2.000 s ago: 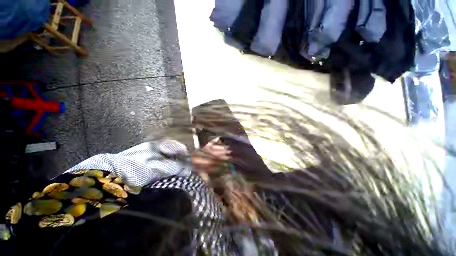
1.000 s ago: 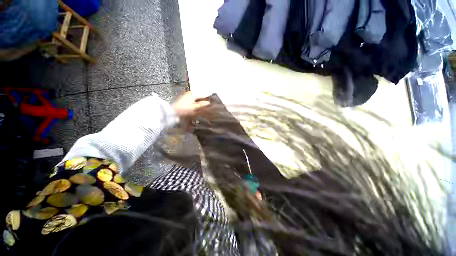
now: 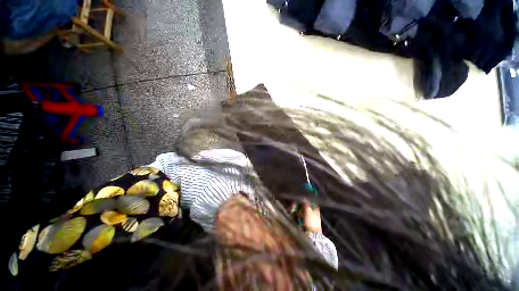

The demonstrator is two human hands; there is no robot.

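Note:
Dark trousers (image 3: 273,148) lie along the table's left edge, one long strip reaching up to a pointed end. My right hand (image 3: 311,219) holds thread snips by their teal handle (image 3: 309,194), the thin silver blade pointing up over the cloth. My left sleeve (image 3: 219,179), pale and striped, reaches to the cloth's left edge. A large blurred skin-toned shape lies below it behind hair; I cannot tell whether it is my left hand (image 3: 244,238) or what it holds. Long hair blurs the lower right cloth.
Dark garments with grey-blue folded parts (image 3: 336,16) lie across the cream table's (image 3: 353,65) far side. Shiny plastic (image 3: 510,85) shows at the right edge. A wooden stool (image 3: 94,28) and a red-and-blue object (image 3: 68,109) stand on the grey speckled floor (image 3: 159,51).
My left hand has left the strip's upper end, and its sleeve is now lower and nearer. The snips stay in my right hand. The view has shifted, so table and garments sit further right.

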